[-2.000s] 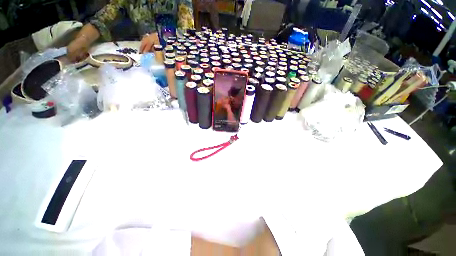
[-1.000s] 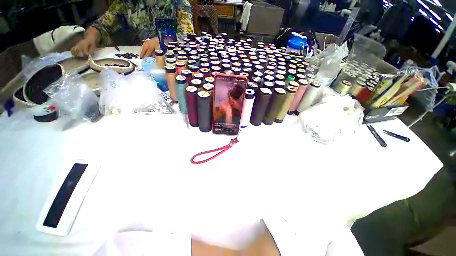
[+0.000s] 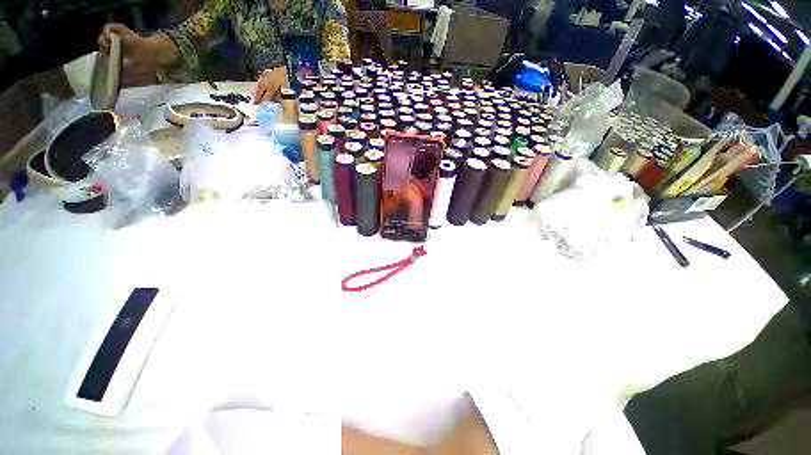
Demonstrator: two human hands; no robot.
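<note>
A smartphone point(image 3: 410, 187) in a red case stands upright, its lit screen facing me, leaning on the front row of thread spools point(image 3: 366, 200). Its red braided strap point(image 3: 378, 274) lies looped on the white cloth. At the bottom edge, a blurred strip of bare skin point(image 3: 418, 442) shows between two white sleeves. It comes out of the right sleeve point(image 3: 525, 422) and looks like my right wrist or hand. No fingers show. The left sleeve point(image 3: 258, 431) lies at the edge, and my left hand is not visible. Neither hand touches the phone.
A white flat object with a black strip point(image 3: 120, 347) lies at left. Clear plastic bags point(image 3: 236, 164) and round trays point(image 3: 204, 114) stand behind. A knotted white bag point(image 3: 591, 213), two slim dark items point(image 3: 670, 246) and a box point(image 3: 689, 206) are at right. A person point(image 3: 253, 40) sits opposite.
The other person's hand at far left has risen and now holds up a tan-rimmed round tray. The view has shifted very slightly. The phone and my sleeves stay in place.
</note>
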